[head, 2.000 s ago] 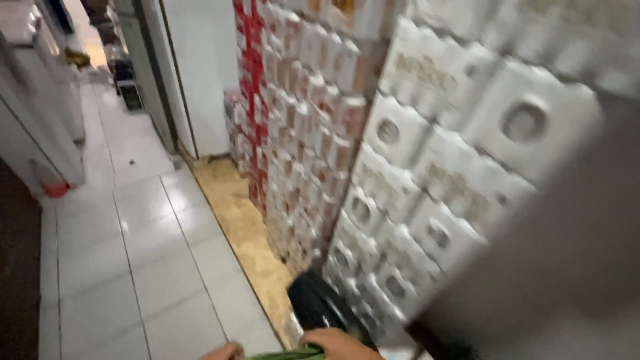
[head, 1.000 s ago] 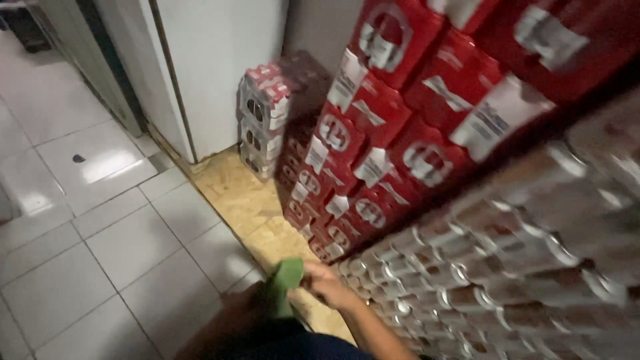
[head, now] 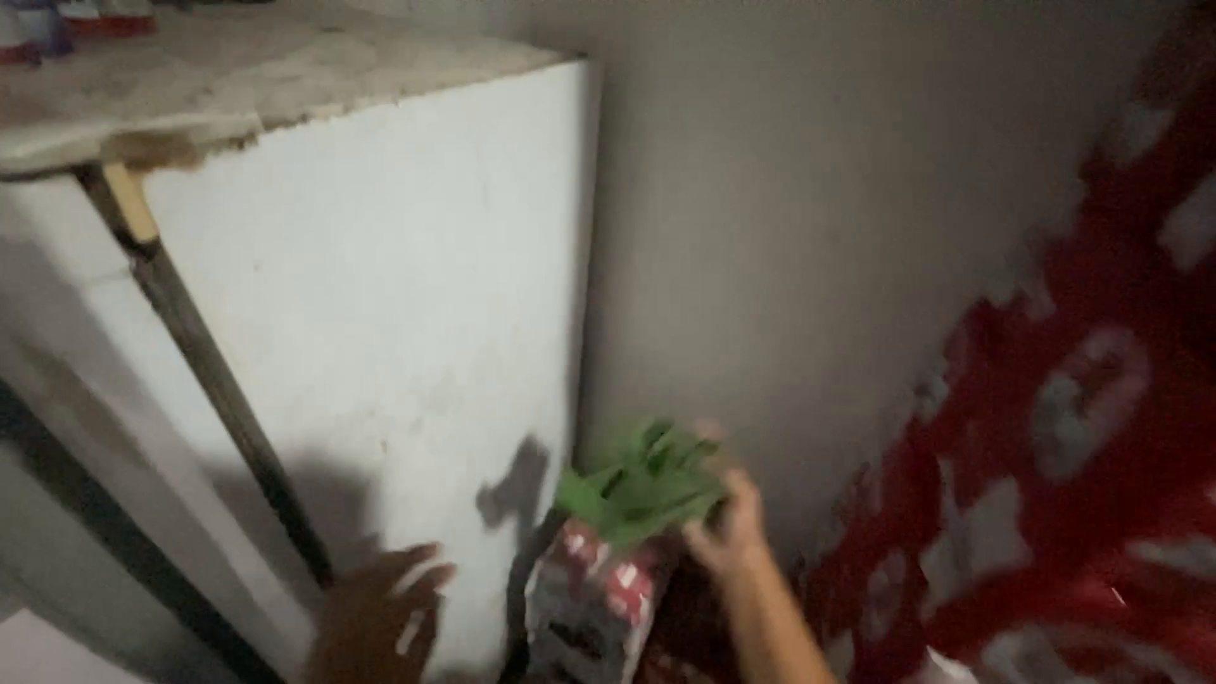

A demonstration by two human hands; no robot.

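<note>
A blurred green cloth-like item point(head: 641, 484), its exact kind unclear, spreads out above a small stack of shrink-wrapped can packs point(head: 589, 608). My right hand point(head: 727, 513) is at the item's right edge, its fingers gripping it. Lower left, my left hand point(head: 385, 608) is raised in front of the white refrigerator-like cabinet point(head: 380, 332), fingers apart and holding nothing.
Red shrink-wrapped can packs point(head: 1007, 513) are stacked at the right. A grey wall point(head: 760, 237) stands behind. The cabinet's worn top point(head: 285, 66) carries small items at its far left, and a dark door seam runs down its front.
The view has moved up close to the white cabinet and wall. My left hand has come apart from the green item, which has opened out in my right hand.
</note>
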